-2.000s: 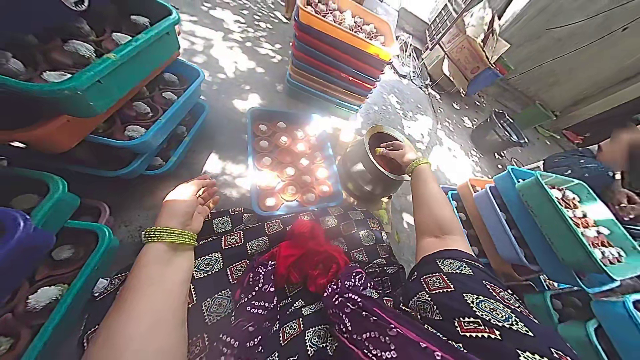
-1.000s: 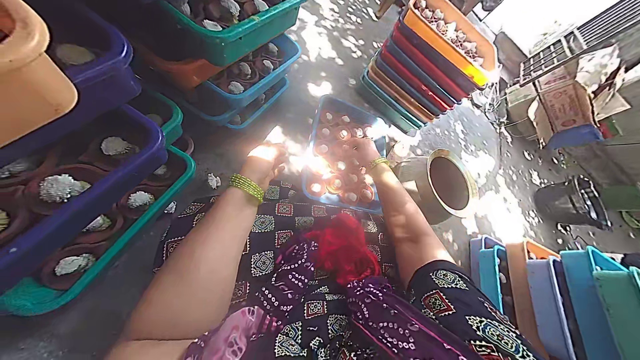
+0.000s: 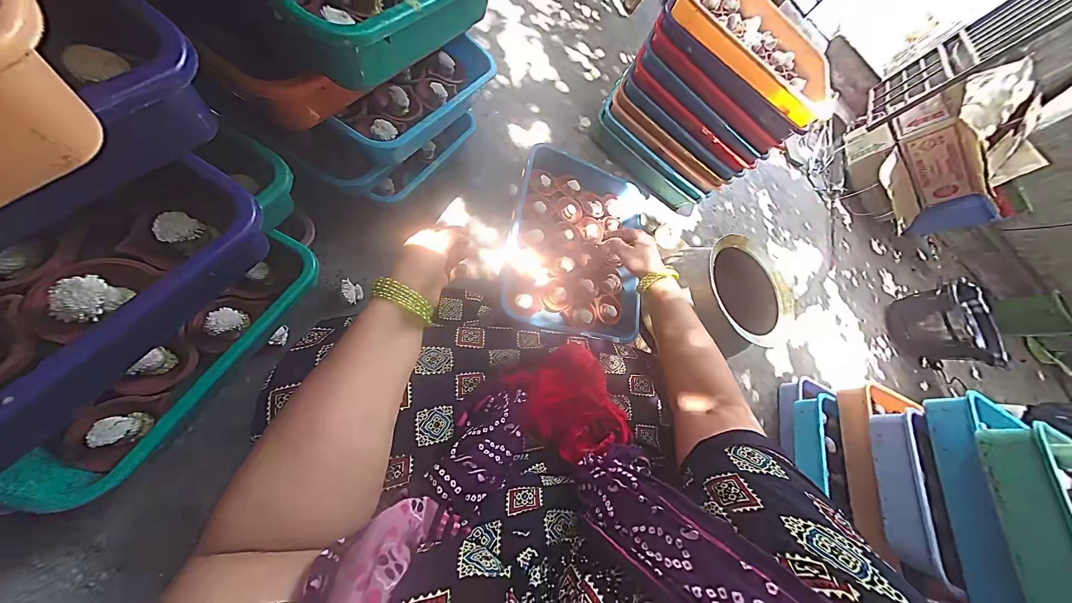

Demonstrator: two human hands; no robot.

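Observation:
A blue plastic tray (image 3: 574, 328) lies on the floor in front of me, filled with small brown clay-coloured cups that have pale tops. My right hand (image 3: 632, 249) is over the tray's right side, its fingertips at the cups; whether it grips one is hidden. To the left of the tray, my left hand (image 3: 442, 249) is washed out by bright sun, and its fingers cannot be made out well. Just right of my right wrist stands a round metal pot (image 3: 775, 293) with a wide mouth and dark inside.
Stacked trays with white-topped clay cups, among them a purple tray (image 3: 243, 219) and a green tray (image 3: 303, 266), crowd the left. An orange crate (image 3: 695, 33) tops a stack behind. More bins (image 3: 896, 469) stand at right; a cardboard box (image 3: 942, 163) and black bucket (image 3: 946, 322) lie beyond.
My right hand has moved from the metal pot's mouth to the cups in the blue tray. My left hand remains left of the tray. The view has swung left.

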